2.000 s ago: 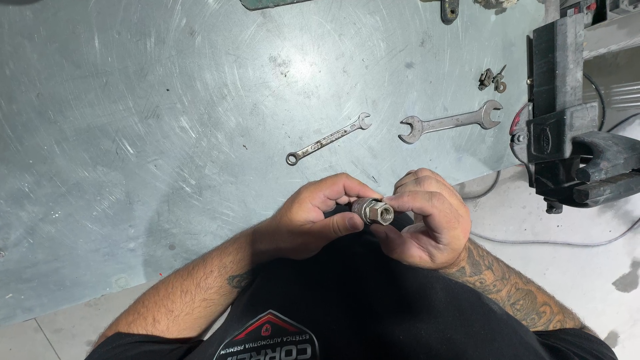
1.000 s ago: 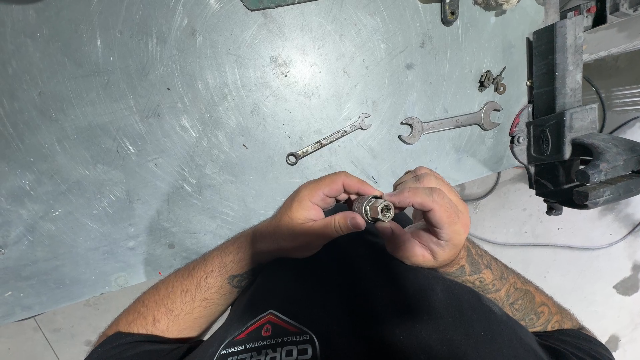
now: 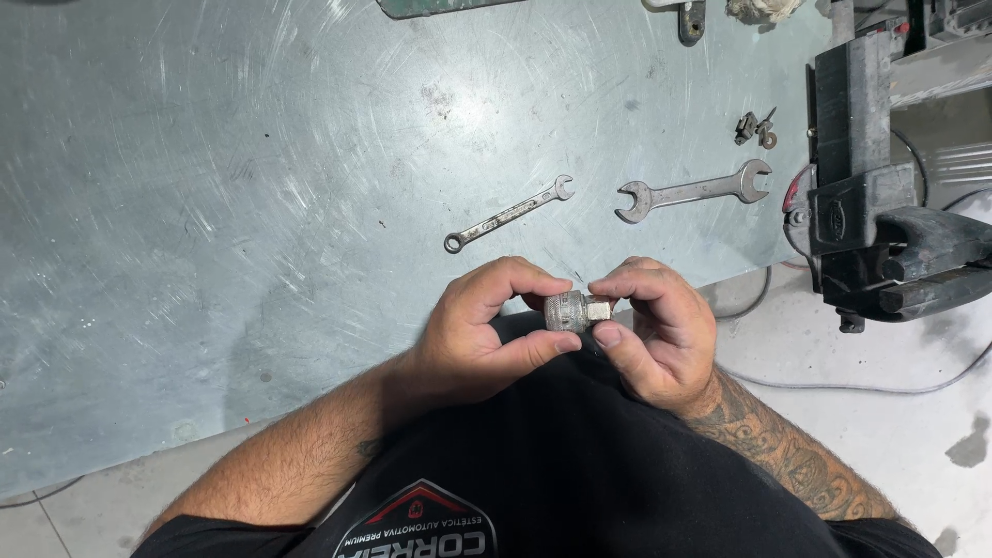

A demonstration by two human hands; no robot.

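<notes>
Between my two hands is a metal quick-connect coupler (image 3: 565, 311) with a knurled collar and a hex end, lying crosswise near my chest. The thumb and fingers of my left hand (image 3: 496, 325) grip the knurled collar. My right hand (image 3: 659, 333) pinches the hex end between thumb and forefinger. Beyond my left hand a combination wrench (image 3: 508, 216) lies aslant on the metal bench. To its right rests a larger double open-end wrench (image 3: 694, 192).
The metal bench (image 3: 194, 194) has a bench vise (image 3: 860, 194) at its right edge. Small metal parts (image 3: 756, 129) lie behind the larger wrench. A green object (image 3: 434, 6) and a cloth-like bundle (image 3: 763, 9) are at the far edge. A cable (image 3: 852, 387) runs over the floor.
The coupler has turned: its hex end faced the camera earlier and now points right, its side showing. My right fingers have shifted around the hex end.
</notes>
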